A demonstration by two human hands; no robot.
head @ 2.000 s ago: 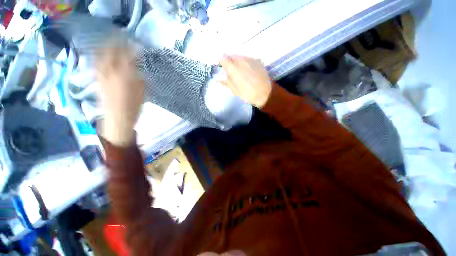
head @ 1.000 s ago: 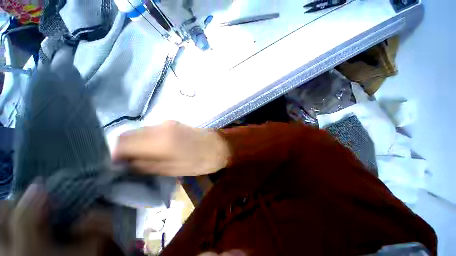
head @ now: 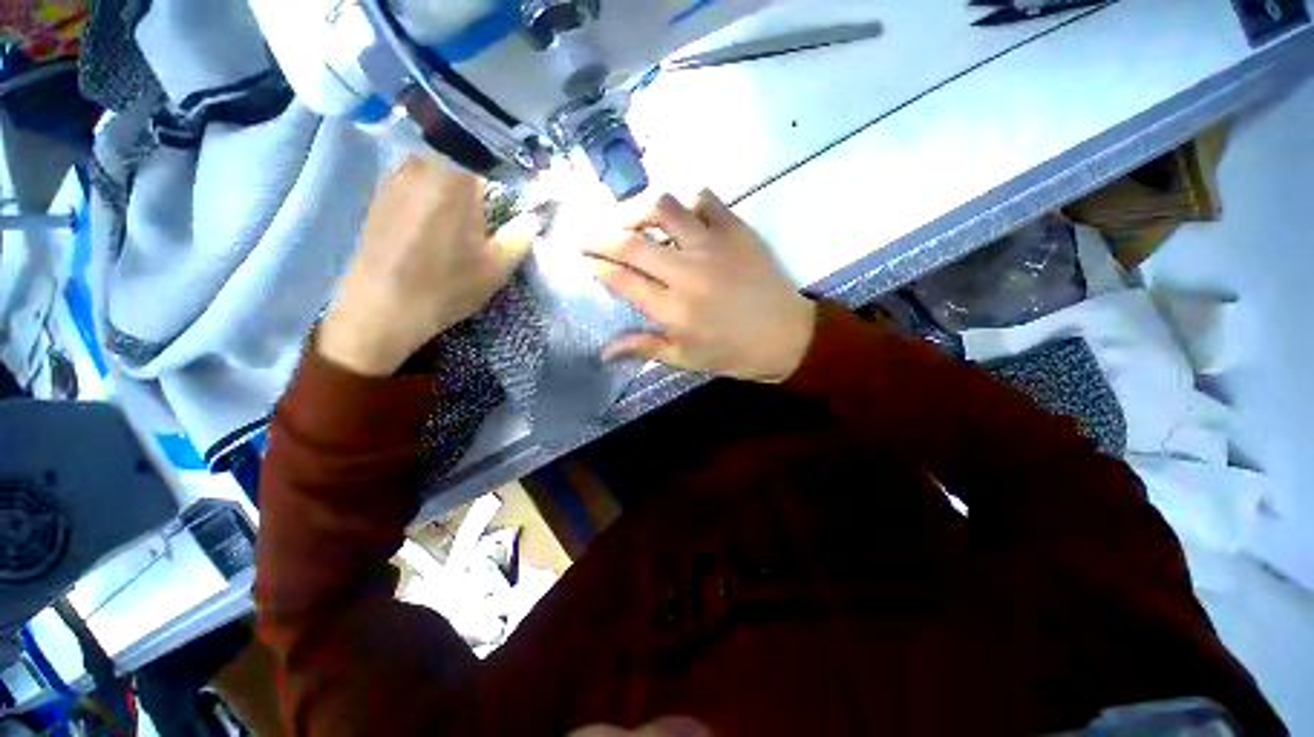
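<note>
A black-and-white flecked fabric piece [head: 497, 346] lies on the white machine table, its near end hanging towards the table's front edge. My left hand [head: 425, 259] presses on it at the left of the needle area, fingers close to the presser foot. My right hand [head: 713, 288] lies flat with spread fingers on the fabric's right side, just below the needle area. The white sewing machine head [head: 490, 65] is above both hands. Bright glare hides the needle point and the fabric edge there.
A pale grey garment heap [head: 231, 245] with dark seams lies left of the machine. Tweezers [head: 785, 46] and black snips [head: 1030, 10] lie at the back right. White offcuts [head: 476, 569] lie on a cardboard box below. White cloth [head: 1167, 374] is at right.
Both hands have moved up from the lower left to the needle area with the flecked fabric, which now lies on the table. The machine head appears larger in view.
</note>
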